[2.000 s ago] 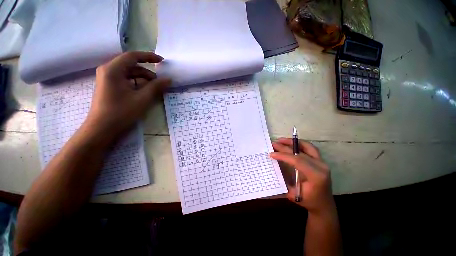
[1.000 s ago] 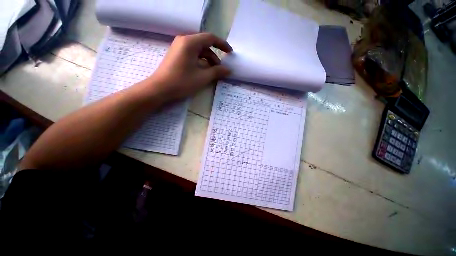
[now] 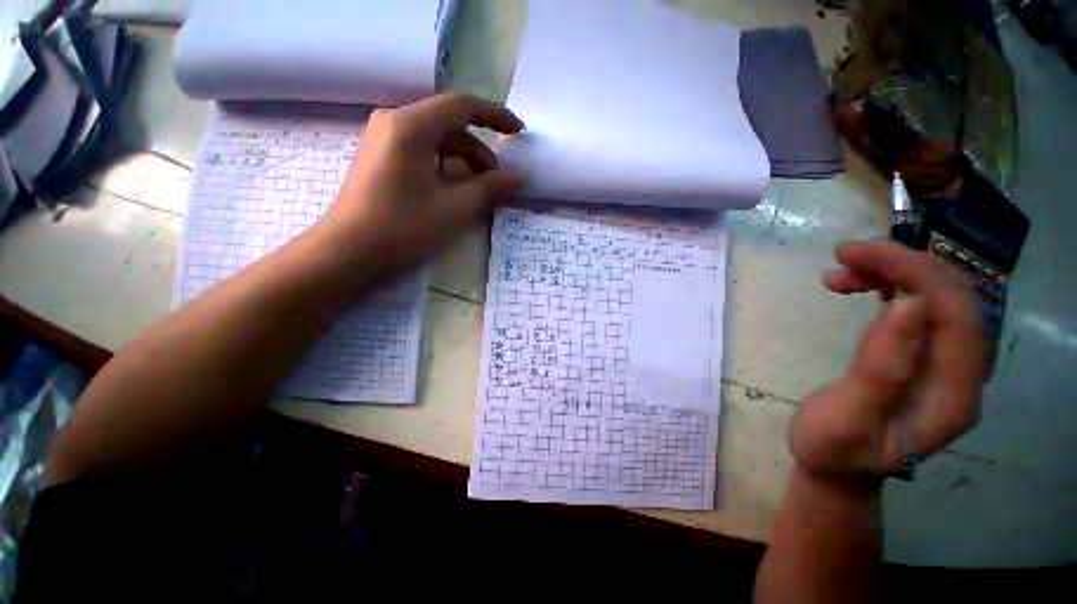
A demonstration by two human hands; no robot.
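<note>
A record pad (image 3: 596,354) with a printed grid and handwriting lies at the centre, its top pages folded back. My left hand (image 3: 443,159) pinches the left edge of the folded pages between thumb and fingers. A second gridded pad (image 3: 266,177) lies to the left, partly under my left forearm. My right hand (image 3: 898,366) is raised right of the centre pad, blurred, with the pen (image 3: 900,198) in it; the pen tip points up.
A calculator (image 3: 978,224) lies behind my right hand, partly hidden. A shiny wrapped brown package (image 3: 909,106) is at the upper right. A grey swatch (image 3: 789,106) lies beside the folded pages. Grey and white cut pieces (image 3: 65,100) are at the upper left. The table edge (image 3: 390,454) runs below the pads.
My right hand was at the centre pad's lower right, then out of view; it is now back, raised beside the pad with the pen. My left hand stays at the folded pages as the view shifts.
</note>
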